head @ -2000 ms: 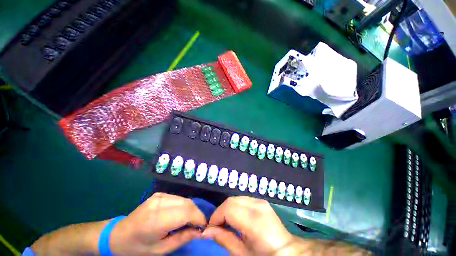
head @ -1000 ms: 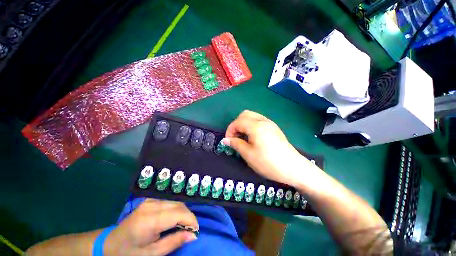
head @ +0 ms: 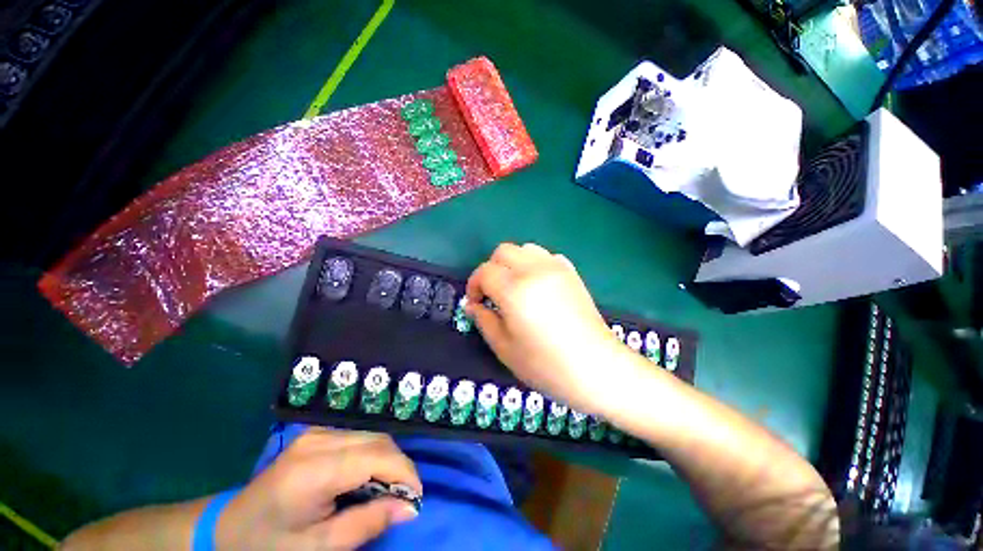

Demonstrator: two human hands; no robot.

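The black foam tray (head: 431, 350) lies in front of me. Its near row holds green circuit boards with round white ends (head: 375, 390). At the left of its far row sit several black oval housings (head: 385, 287). My right hand (head: 539, 312) is over the far row, its fingertips on a green and white circuit board (head: 464, 314) just right of the housings. The hand and forearm hide part of both rows. My left hand (head: 334, 486), with a blue wrist band, is below the tray near my lap and holds a small black housing with a metallic end (head: 377, 493).
Pink-red bubble wrap (head: 259, 205) with several green boards lies beyond the tray. A blue-white box with white cloth (head: 744, 145) and a white blower (head: 900, 215) stand at the right. Dark trays are at upper left and far right. A brown box (head: 577, 500) is below.
From two seconds ago, my hands have separated; my right hand has moved onto the tray's far row. Over the last second it has shifted slightly left. My left hand has stayed near my lap.
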